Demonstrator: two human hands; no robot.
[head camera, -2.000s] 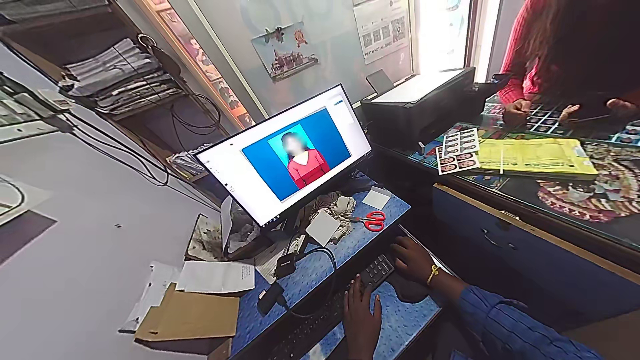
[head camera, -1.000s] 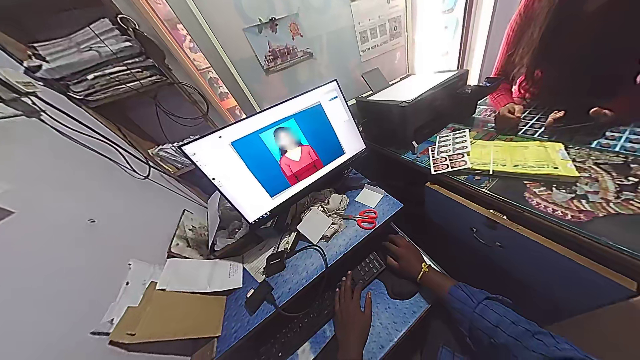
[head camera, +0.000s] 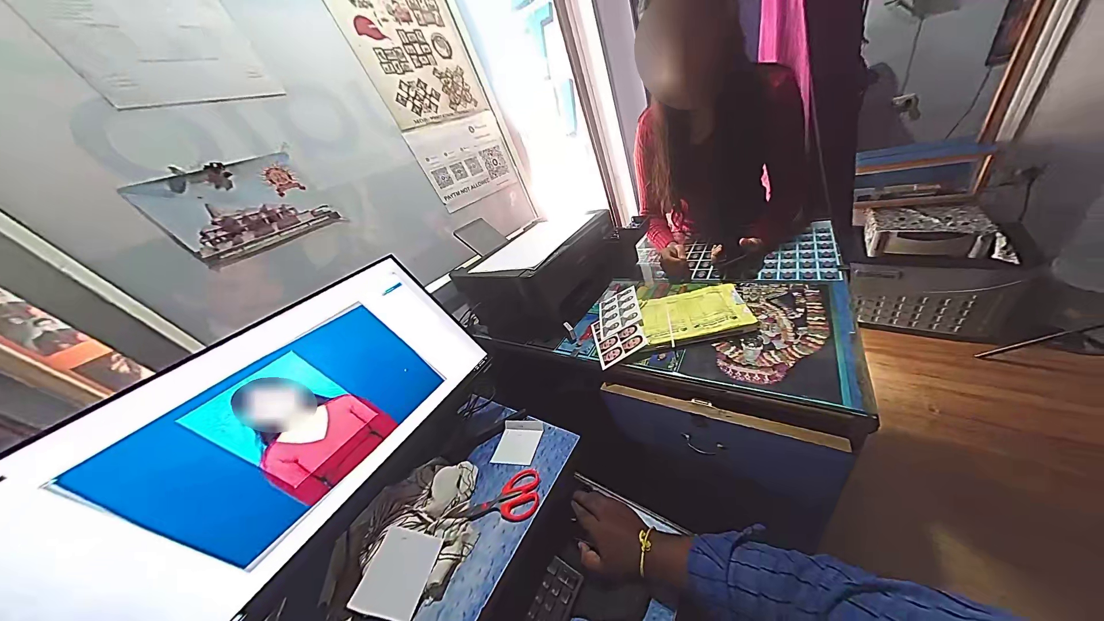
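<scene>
My right hand (head camera: 608, 528), with a yellow band at the wrist and a blue checked sleeve, lies at the right end of the black keyboard (head camera: 554, 590). The fingers curl downward; whether they cover a mouse cannot be seen. My left hand is outside the view. Left of the right hand, the red-handled scissors (head camera: 517, 496) lie on the blue desk top beside a crumpled cloth (head camera: 448, 487) and a white card (head camera: 397, 571). The computer monitor (head camera: 509, 216)
A person (head camera: 724, 147) stands behind the glass-topped counter (head camera: 849, 362), hands low over photo sheets. The counter bears a yellow packet (head camera: 694, 312) and a photo sheet (head camera: 619, 328). A black printer (head camera: 543, 267) stands between monitor and counter.
The view has swung right and up, and my left hand, earlier on the keyboard, has left the picture. My right hand stays near the keyboard's right end.
</scene>
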